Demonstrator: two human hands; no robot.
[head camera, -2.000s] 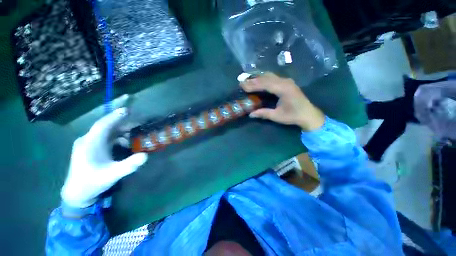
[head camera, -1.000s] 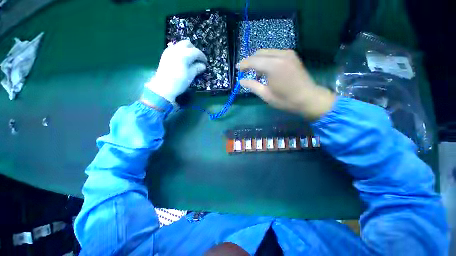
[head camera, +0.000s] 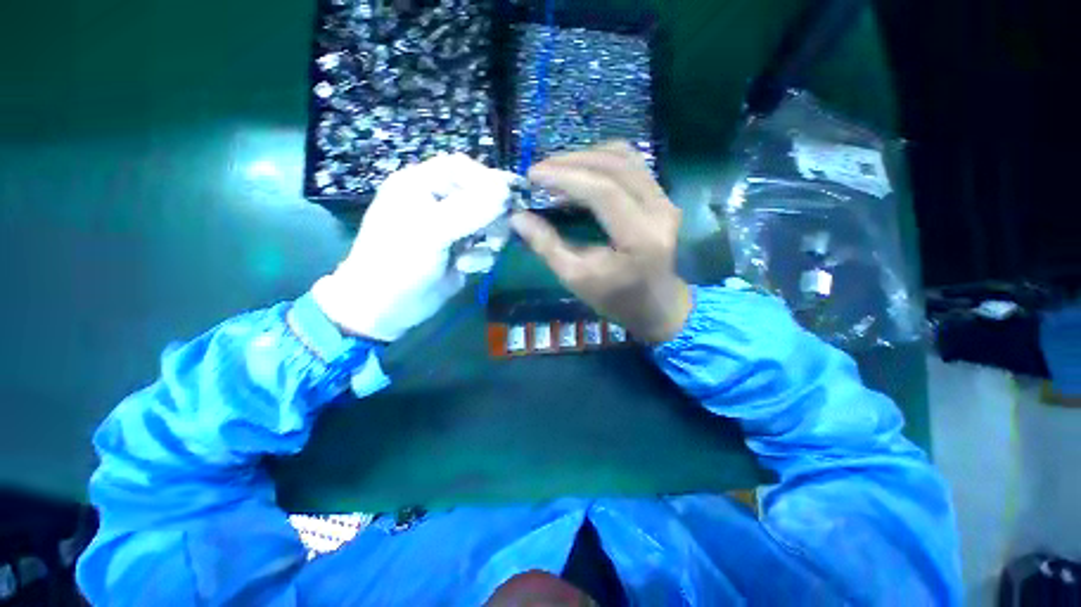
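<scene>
My left hand (head camera: 415, 243), in a white glove, holds small metal pieces (head camera: 478, 254) in its curled fingers. Its thumb and forefinger meet the fingertips of my bare right hand (head camera: 611, 231) at a tiny dark-and-silver piece (head camera: 519, 190); its exact shape is too small to tell. Both hands are above the mat, just in front of the bins. The orange-brown jig (head camera: 498, 340) lies on the mat below them, with white-silver block parts (head camera: 542, 337) in its slots. My right hand and sleeve hide its right end.
A black bin of chunky metal pieces (head camera: 397, 95) and a black bin of fine screws (head camera: 587, 95) stand at the far side. A blue cord (head camera: 542, 89) crosses between them. A clear bag (head camera: 771, 219) with a loose block lies right. A perforated white sheet (head camera: 326, 531) shows near my lap.
My hands have drawn back from the two bins and come together at the fingertips. Earlier, both hands were at the ends of the jig, which now lies flat on the mat.
</scene>
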